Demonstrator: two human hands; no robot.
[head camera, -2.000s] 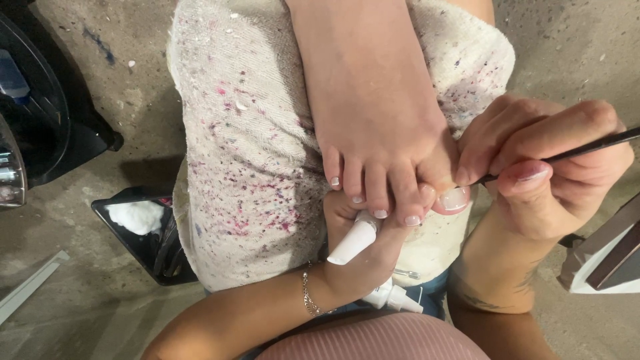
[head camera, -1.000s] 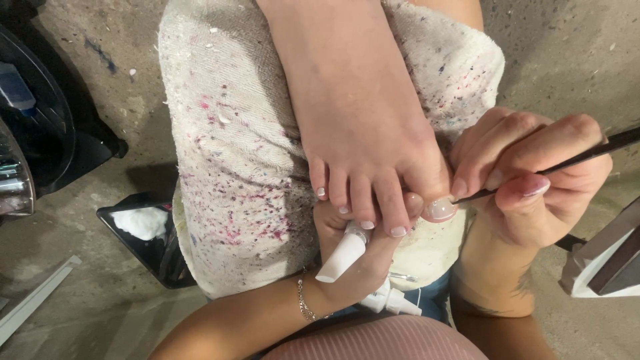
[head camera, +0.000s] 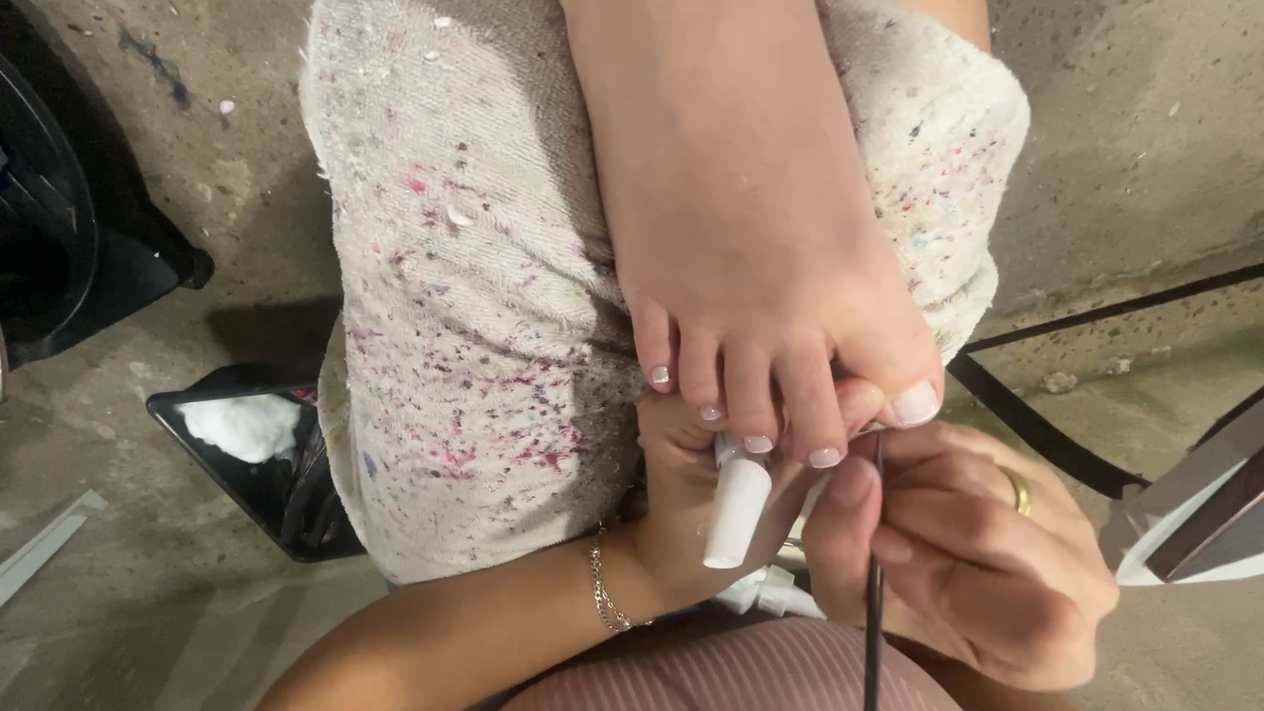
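Observation:
Another person's bare foot (head camera: 741, 197) rests on a speckled white towel (head camera: 444, 296), its toenails pale with whitish tips. My left hand (head camera: 691, 504), wearing a chain bracelet, is under the toes and holds a small bottle by its neck end, white cap (head camera: 738, 513) pointing down toward me; one fingertip shows beside the big toe. My right hand (head camera: 968, 553), with a gold ring, grips a thin dark-handled brush (head camera: 874, 602) close below the big toenail (head camera: 915, 403). The brush's tip is mostly hidden by my fingers and cannot be made out.
A black tray (head camera: 286, 504) with white cotton (head camera: 242, 427) stands left of the towel. Farther left is a round black container (head camera: 49, 217). A white plastic pump nozzle (head camera: 775, 592) lies near my lap. At the right are a black strap-like edge (head camera: 1047, 425) and a white-edged object (head camera: 1200, 523).
My right hand has turned and moved below the big toe; the brush handle, which slanted off to the right, now points down toward my lap. My left hand still holds the white-capped bottle.

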